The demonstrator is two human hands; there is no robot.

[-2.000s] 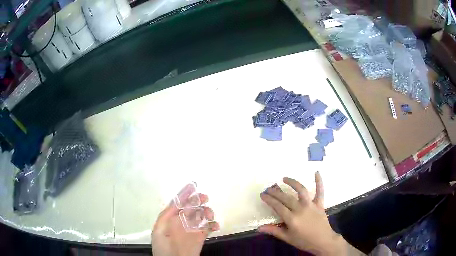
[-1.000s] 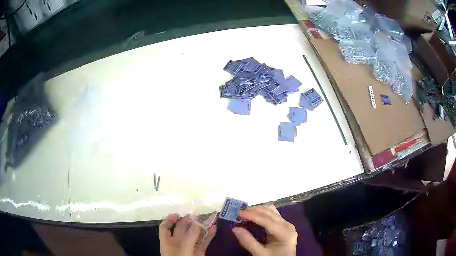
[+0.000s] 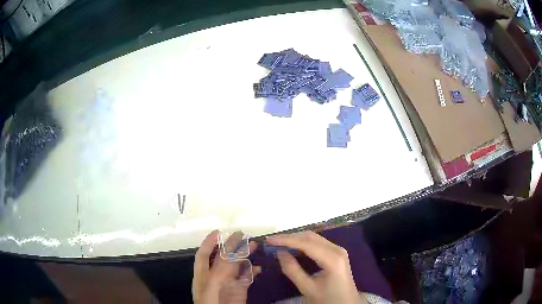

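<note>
My left hand (image 3: 215, 276) holds an open clear plastic case (image 3: 234, 246) at the bench's front edge, its two rounded squares showing. My right hand (image 3: 315, 261), just right of it, pinches a small blue-purple circuit board (image 3: 274, 247), blurred and partly hidden by the fingers. Something dark bluish shows through the case; I cannot tell what. A loose pile of circuit boards (image 3: 294, 77) lies further back on the bench, with a few boards (image 3: 338, 135) in front of it.
Two thin dark sticks (image 3: 181, 203) form a V near the front edge. A bag of dark parts (image 3: 30, 148) lies far left. A green strip (image 3: 383, 98), cardboard (image 3: 428, 110) and clear bags (image 3: 443, 41) are at right. A shiny heap (image 3: 454, 270) sits below the bench.
My hands came together from the bench top to its front edge. The board left the bench in my right hand. The case has turned so its open halves show again. The view shifted.
</note>
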